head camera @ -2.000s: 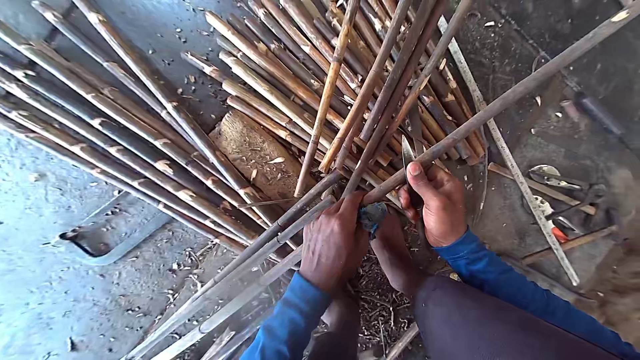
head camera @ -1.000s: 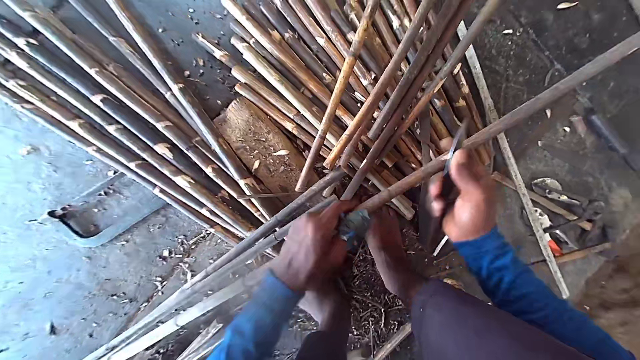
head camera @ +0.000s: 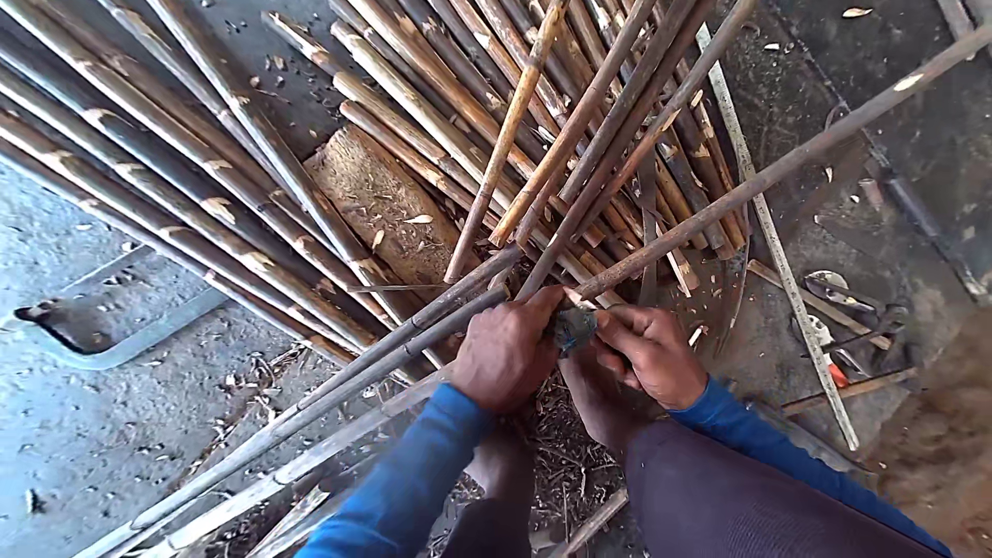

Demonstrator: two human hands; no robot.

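Note:
A long brown cane pole (head camera: 775, 167) slants from the upper right down to my hands, with pale cut wood showing near its lower end. My left hand (head camera: 508, 349) is closed around the pole near that end. My right hand (head camera: 651, 349) is beside it on the right, its fingers bent at a dark cloth-like wrap (head camera: 575, 329) between the hands. The knife seen earlier in my right hand is hidden or too unclear to make out. My bare feet are below my hands, among shavings (head camera: 573, 457).
Many cane poles (head camera: 178, 163) lie at the left, and a further heap (head camera: 465, 101) fills the top centre beside a wooden block (head camera: 380, 201). A hacksaw frame (head camera: 132, 349) lies at the left. A metal strip (head camera: 783, 263) and hand tools (head camera: 841, 318) are at the right.
My right hand has moved left and down along the pole, from apart with a knife blade showing to close beside my left hand. The left hand remains at the pole's lower end.

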